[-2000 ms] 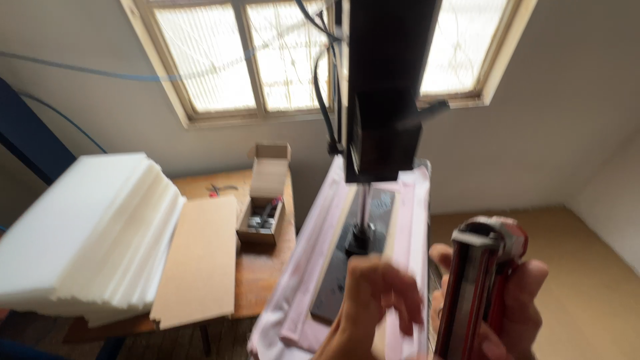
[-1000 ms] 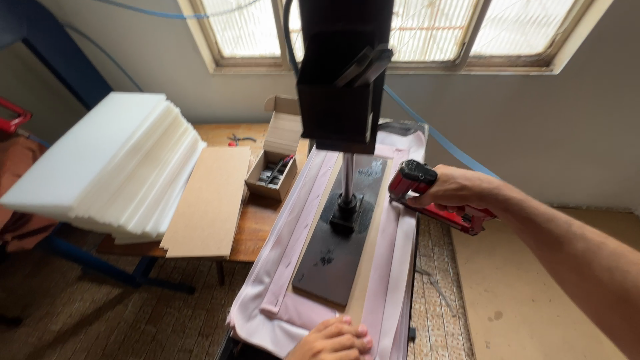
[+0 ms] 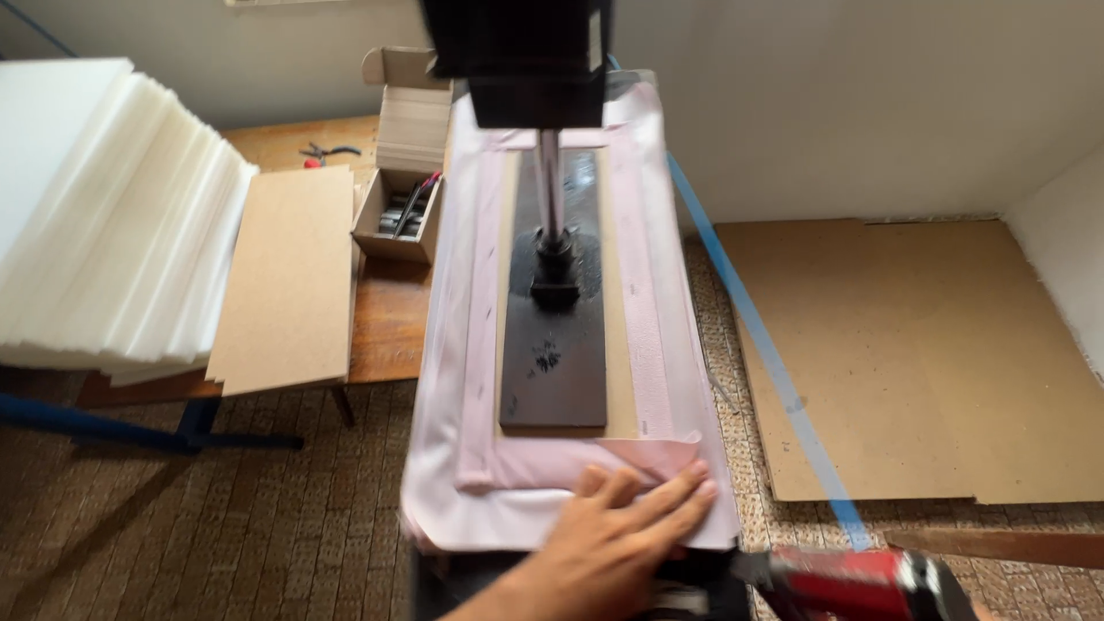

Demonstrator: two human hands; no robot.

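My left hand lies flat with spread fingers on the near right corner of the pink fabric, which is folded over a thin board. Staples show along the folded fabric edges. A dark metal press plate on a rod bears down on the board's middle. At the bottom right is a red and black staple gun, blurred, just right of the near corner. Only a sliver of my right hand shows behind the staple gun at the frame's bottom edge.
A wooden table on the left holds stacked white foam sheets, fibreboard pieces, an open cardboard box of staples and pliers. Large brown boards lie at right. A blue hose hangs between them and the press.
The staple gun has moved from the right side of the pink fabric to beyond its near right corner. My left hand now reaches further onto the near edge. The view has shifted.
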